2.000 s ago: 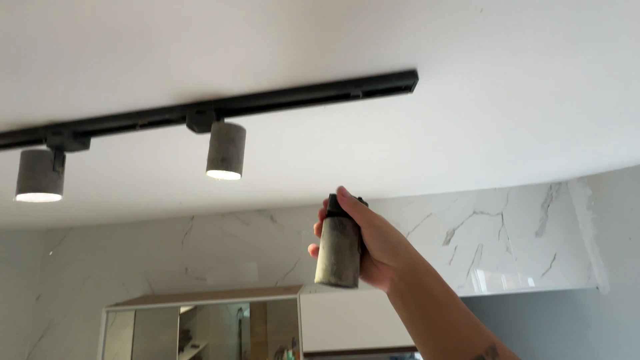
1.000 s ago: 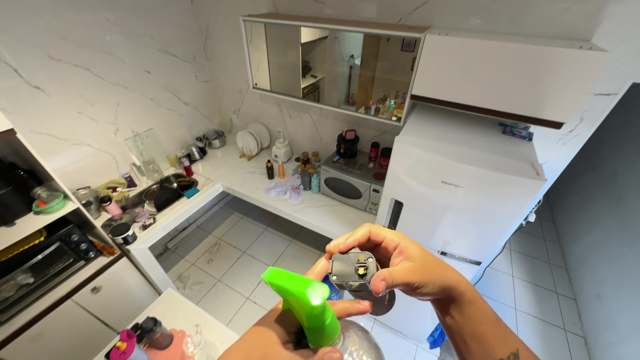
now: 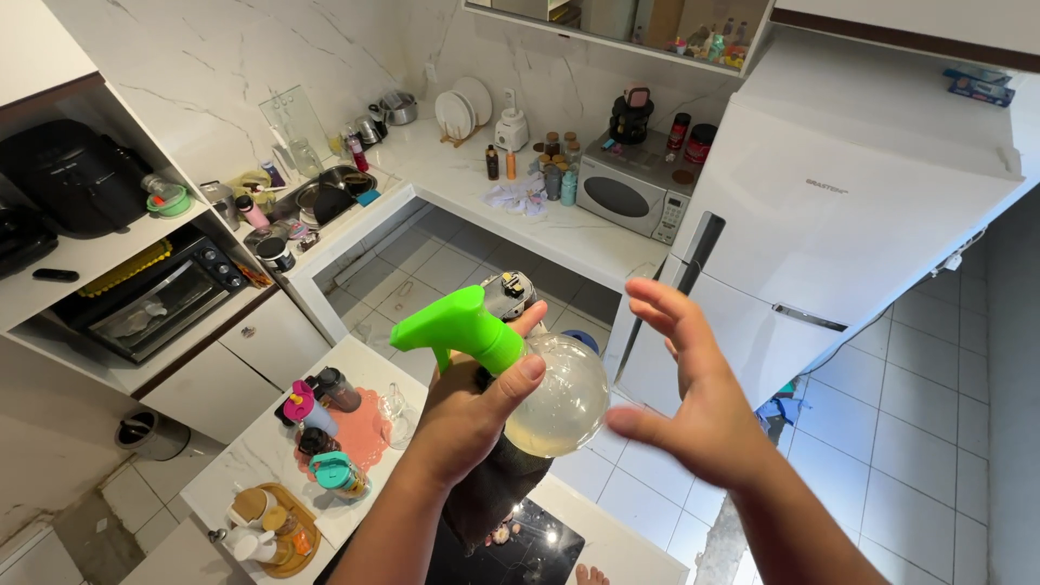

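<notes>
My left hand [image 3: 479,406] is closed around the neck of a spray bottle with a green trigger head [image 3: 455,329] and a round clear body [image 3: 565,398] of cloudy liquid. Just behind the green head is the grey track spotlight [image 3: 512,294], its connector end up, close to my left fingers; how it is held is partly hidden. A dark cloth [image 3: 496,496] hangs below my left hand. My right hand [image 3: 691,390] is raised to the right of the bottle, fingers apart, with nothing in it.
Below lies a black glass cooktop [image 3: 552,532] beside a counter with tumblers and a wooden tray [image 3: 305,528]. A bare foot [image 3: 591,575] shows at the bottom. A white refrigerator [image 3: 845,203] stands right; a microwave [image 3: 626,195] and sink [image 3: 333,191] are farther back.
The spotlight, in my raised hand near the ceiling track two seconds ago, is now low by the spray bottle. My right hand has come off it and moved right. The view has swung down.
</notes>
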